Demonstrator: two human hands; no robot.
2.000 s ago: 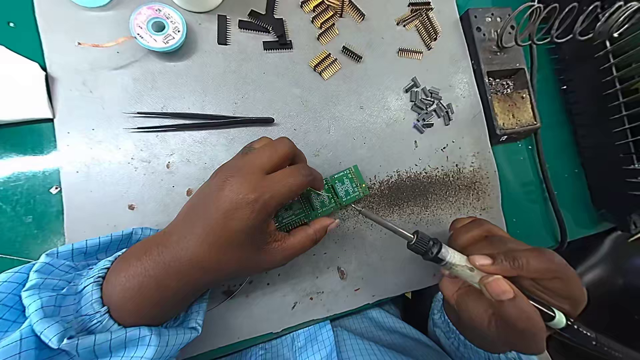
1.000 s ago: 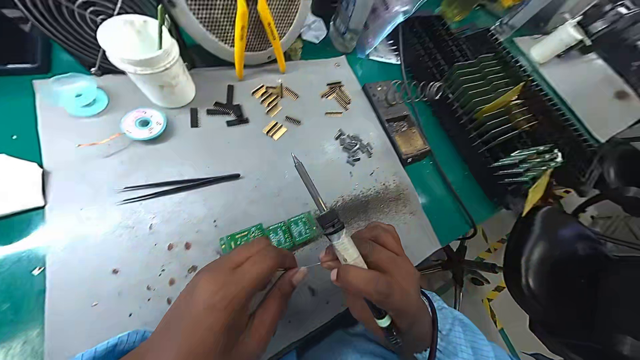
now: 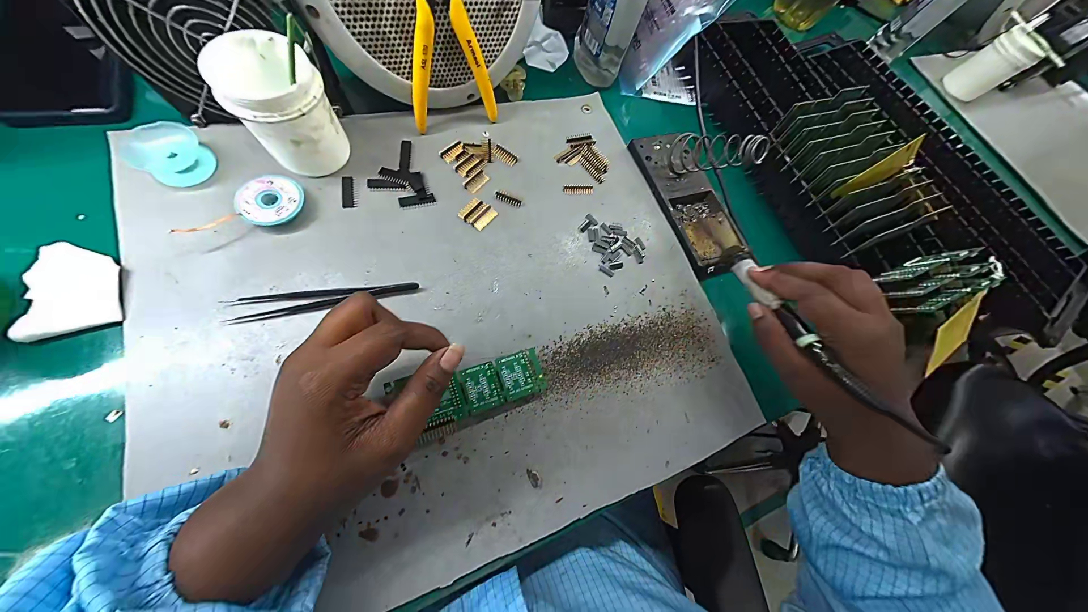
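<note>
A soldering iron (image 3: 769, 297) is gripped in my right hand (image 3: 837, 348), its tip end over the solder-cleaning tray of the iron stand (image 3: 701, 225). My left hand (image 3: 365, 399) hovers over the left part of a green circuit board panel (image 3: 482, 387), thumb and forefinger pinched together; whether something thin is between them I cannot tell. Pin headers line the panel's lower left edge, partly hidden by that hand. Black tweezers (image 3: 327, 299) lie just beyond my left hand. Small grey metal parts (image 3: 610, 244) are piled between the panel and the stand.
Gold pin headers (image 3: 478, 215), black connectors (image 3: 404, 183) and a spool of desoldering braid (image 3: 269, 201) lie farther back on the grey mat (image 3: 510, 280). Behind are a white cup (image 3: 297, 127) and yellow-handled pliers (image 3: 422, 68). A black rack (image 3: 765, 93) holding boards stands at the right.
My right hand has carried the soldering iron from beside the panel to the stand at the right. My left hand has moved apart from it, over the panel's left part.
</note>
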